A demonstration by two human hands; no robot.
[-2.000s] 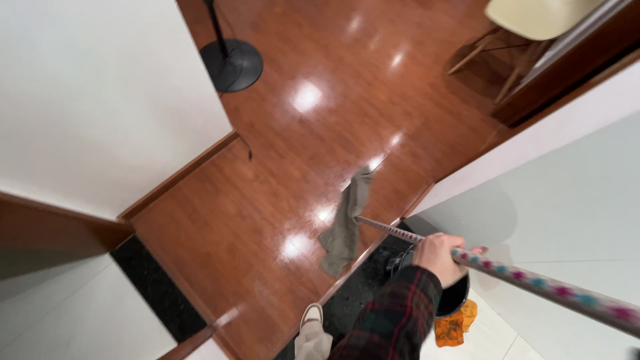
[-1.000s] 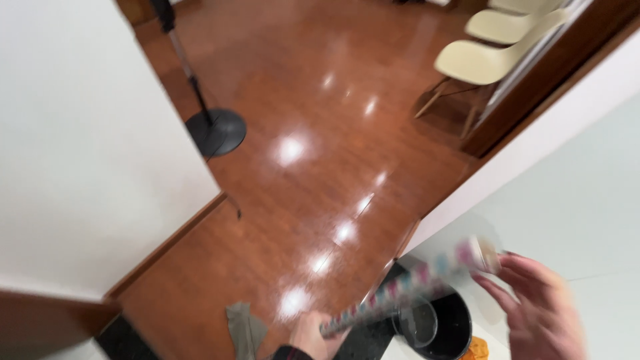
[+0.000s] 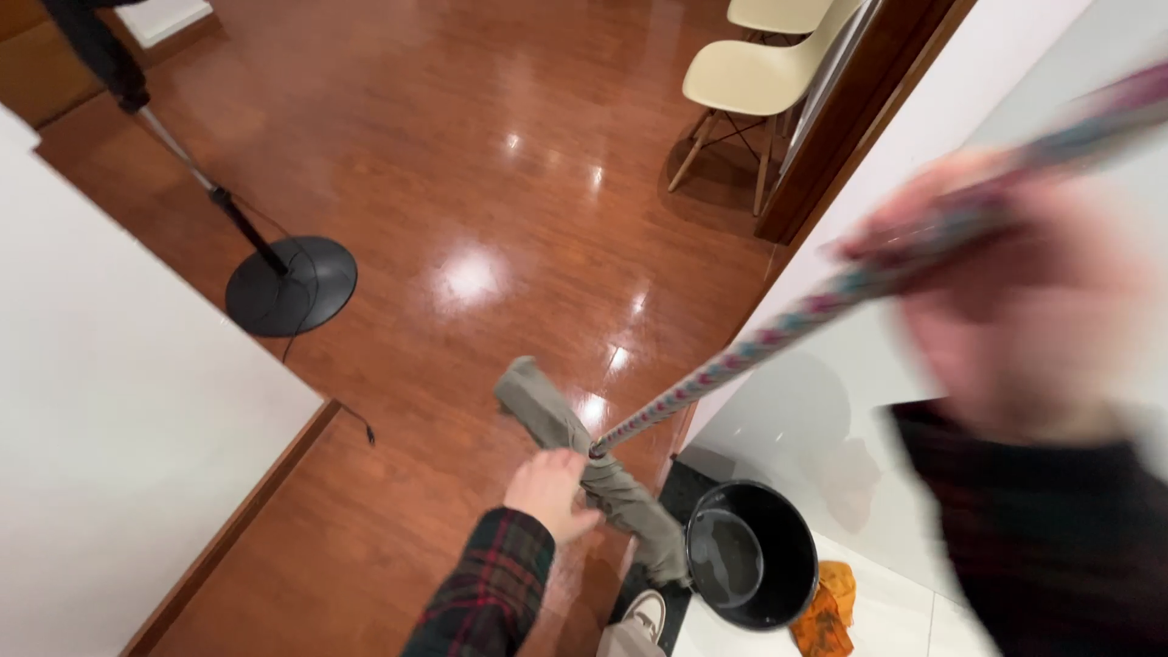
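My right hand [image 3: 1013,274], blurred, grips the patterned pole [image 3: 730,365] of a floor mop high up at the right. The pole slants down to a grey-green cloth [image 3: 630,497] draped over the mop's head. My left hand [image 3: 552,497] is at the middle of the cloth, by the foot of the pole; its fingers are partly curled, and whether they hold the cloth cannot be told. A black bucket [image 3: 753,557] with some water in it stands beside the cloth's lower end. An orange cloth [image 3: 826,611] lies on the white tiles next to the bucket.
A black stand with a round base [image 3: 292,287] stands on the glossy wood floor, its cord and plug [image 3: 370,433] near the white wall's corner. Cream chairs [image 3: 748,78] are at the upper right. A dark threshold strip [image 3: 689,488] runs under the bucket. My shoe [image 3: 648,616] is beside it.
The pole's upper end has swung to the upper right. The cloth-covered mop head now shows beside the bucket. My left hand, on the pole a second ago, is now down at the cloth.
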